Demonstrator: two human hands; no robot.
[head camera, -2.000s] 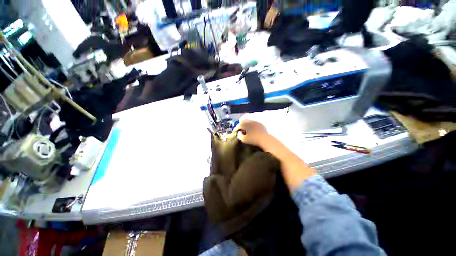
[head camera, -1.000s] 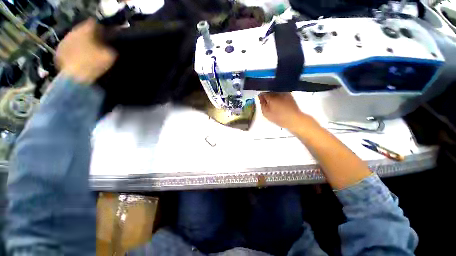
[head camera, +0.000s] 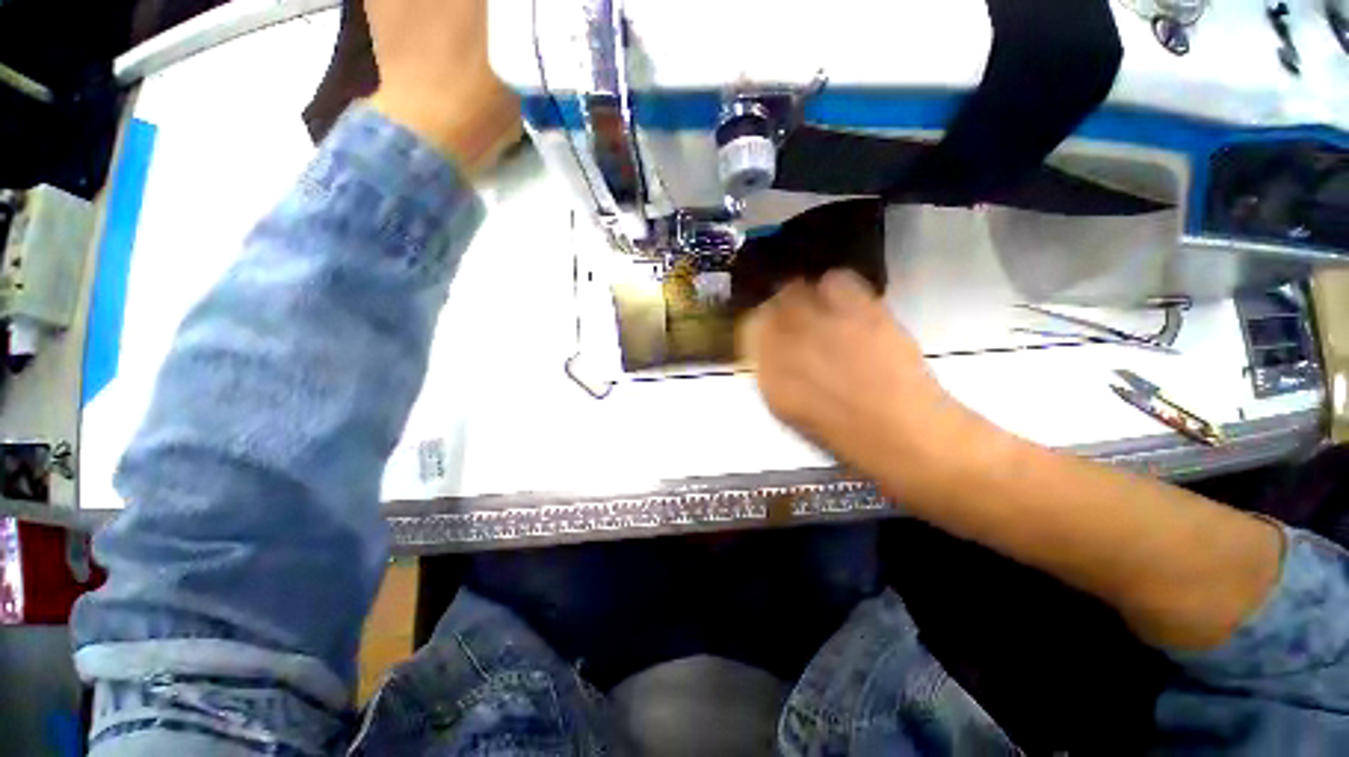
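A small dark cloth piece (head camera: 836, 244) lies under the machine head, right of the presser foot (head camera: 707, 241). Olive-looking material (head camera: 666, 323) shows in the lamp light below the foot. My right hand (head camera: 832, 348), slightly blurred, is at the dark piece's near edge with fingers curled; whether it pinches the cloth is unclear. My left hand (head camera: 432, 67) is left of the machine head, cut off by the top edge, fingers hidden. More dark cloth (head camera: 343, 82) shows beside its wrist.
The white machine head (head camera: 888, 45) spans the top, with a dark strip (head camera: 1047, 74) over it. Yellow-handled snips (head camera: 1169, 407) and thin silver tweezers (head camera: 1095, 328) lie on the right. Blue tape (head camera: 119, 266) marks the table's left. A ruler strip (head camera: 621, 510) runs along the front edge.
The view has moved closer to the needle area. My left hand is now beside the machine head instead of far left with the large dark cloth. A dark piece now shows behind my right hand.
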